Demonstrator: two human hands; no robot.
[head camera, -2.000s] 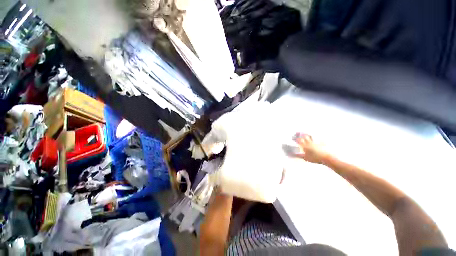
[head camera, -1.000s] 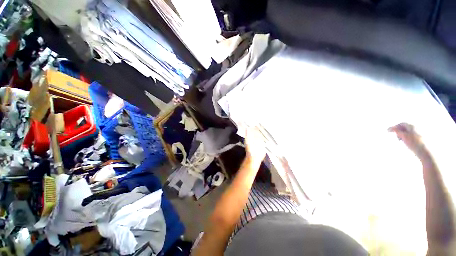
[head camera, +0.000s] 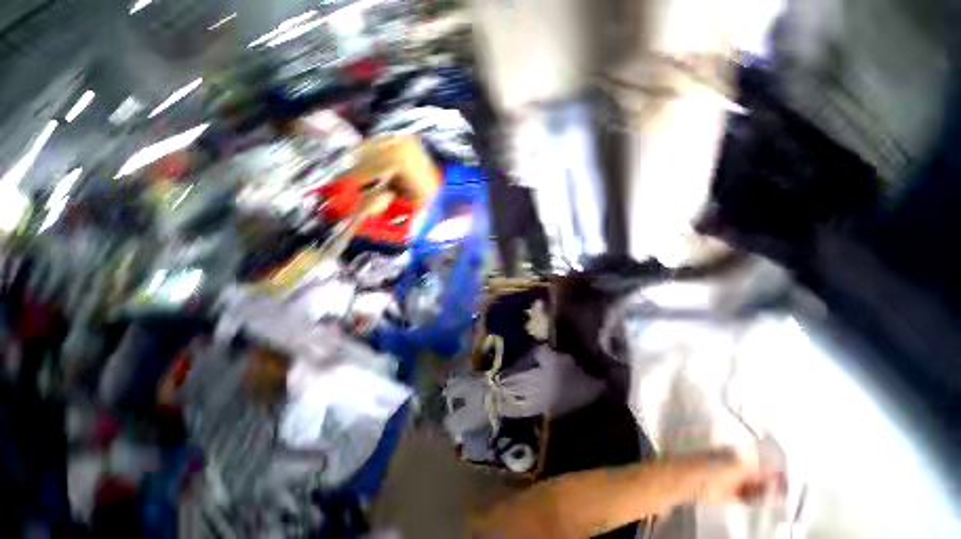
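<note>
White and pale grey fabric panels (head camera: 685, 358) lie on the white machine table (head camera: 864, 400) at the right, overexposed and blurred. My left hand (head camera: 743, 479) reaches in from the bottom and lies on the panels near their front part. Its fingers are blurred, so I cannot tell whether they grip the fabric. My right hand is not in view.
Left of the table, an open box (head camera: 543, 447) holds pale pieces and a tied strip. Beyond it are a blue crate (head camera: 464, 263), a red basket (head camera: 390, 219) and heaped garments (head camera: 342, 405). Stacked white fabric (head camera: 564, 179) stands at the top.
The view has swung left, so the table and panels sit further right. My left hand has moved further over the panels. My right hand has gone out of view.
</note>
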